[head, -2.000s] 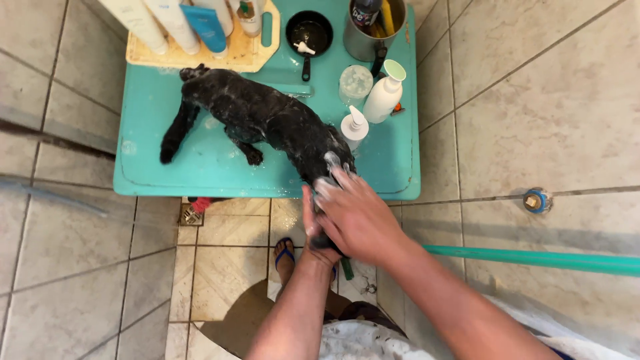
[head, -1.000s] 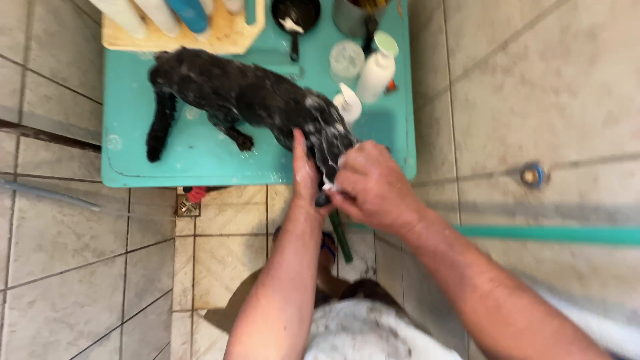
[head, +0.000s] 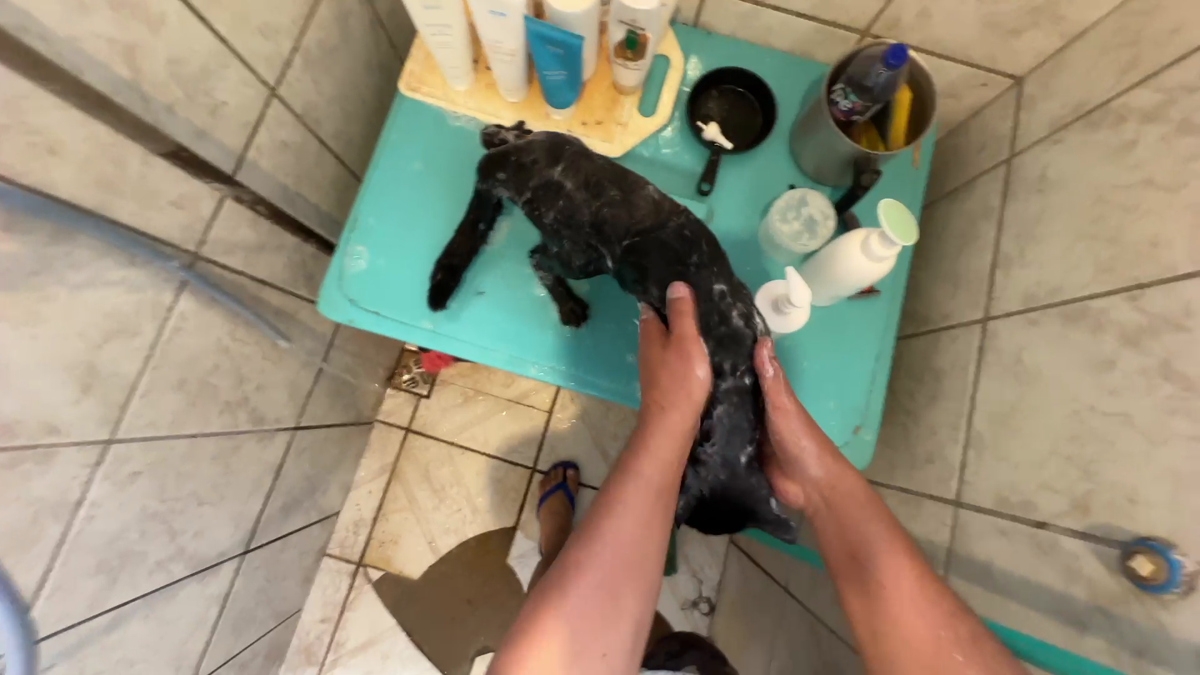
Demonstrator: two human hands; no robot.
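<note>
A wet black cat (head: 637,211), streaked with lather, lies along a turquoise table (head: 600,361), its tail and a hind leg toward the left. Its head hangs past the table's front edge, between my forearms. My left hand (head: 677,361) rests against the near side of its chest, thumb up on the fur. On the other side, my right hand (head: 787,427) lies along its neck and shoulder. Both hands cup the body between them, with part of the fingers hidden under the cat. A white pump bottle (head: 784,302) stands beside its shoulder.
A cutting board (head: 600,131) bears several bottles and a blue tube (head: 558,64). Behind the cat are a small black pan (head: 731,108), a metal mug (head: 816,141) holding a bottle, a clear tub (head: 797,223) and a white bottle (head: 855,262). Tiled walls stand close; a drain (head: 412,370) is below.
My hands have moved from near the cat's front end, where they were together, to either side of its chest and neck. The cat's head now shows between my forearms.
</note>
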